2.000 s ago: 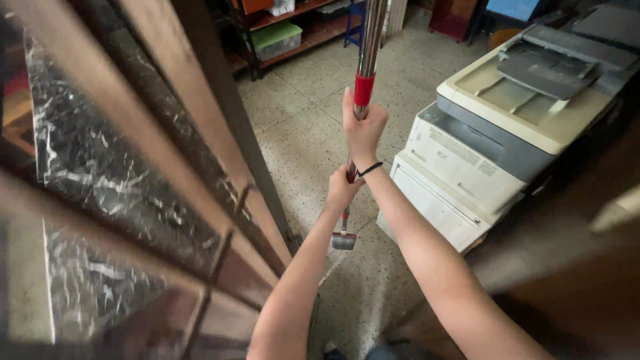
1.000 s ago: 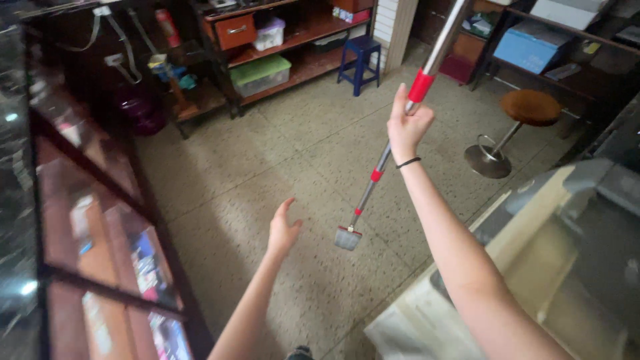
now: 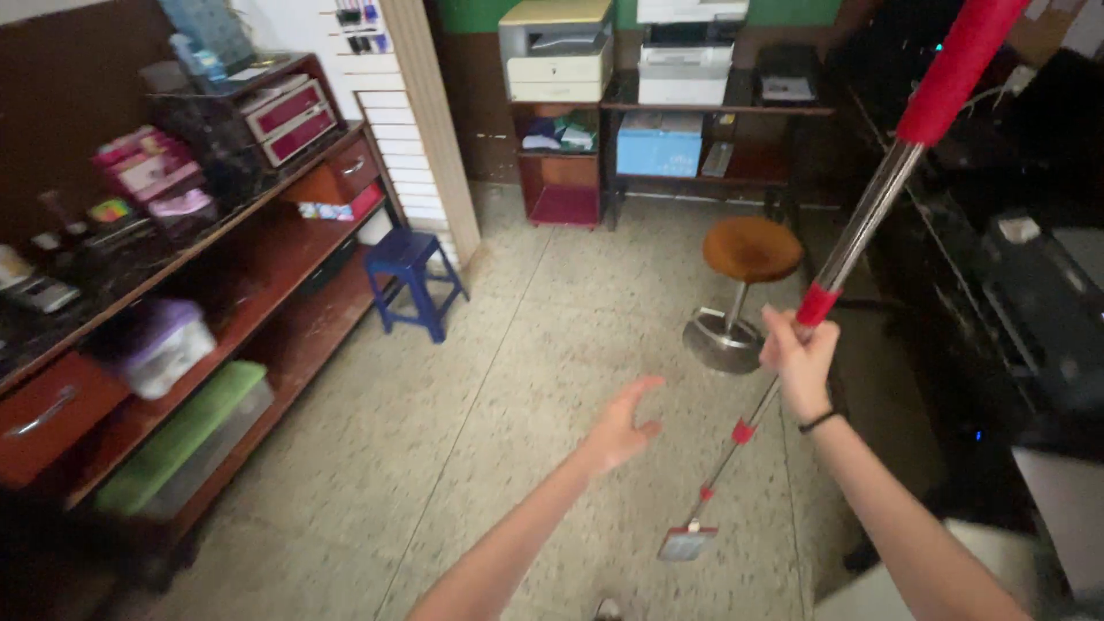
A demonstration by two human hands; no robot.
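My right hand (image 3: 800, 358) is closed around a long metal pole (image 3: 871, 207) with red collars and a red upper grip, held tilted. A dark band circles that wrist. At the pole's lower end a small flat grey head with a red edge (image 3: 687, 543) is close to the speckled floor; whether it touches cannot be told. My left hand (image 3: 623, 429) is in the air to the left of the pole, fingers apart, holding nothing.
A round brown stool (image 3: 750, 248) with a metal base stands just beyond my right hand. A blue plastic stool (image 3: 404, 254) is by the left shelving (image 3: 250, 302). Printers (image 3: 556, 78) stand along the back. Dark counters with equipment (image 3: 1052, 319) line the right.
My left hand, on the pole two seconds ago, has let go and is apart from it. My right hand stays on the pole. The view has swung across the room.
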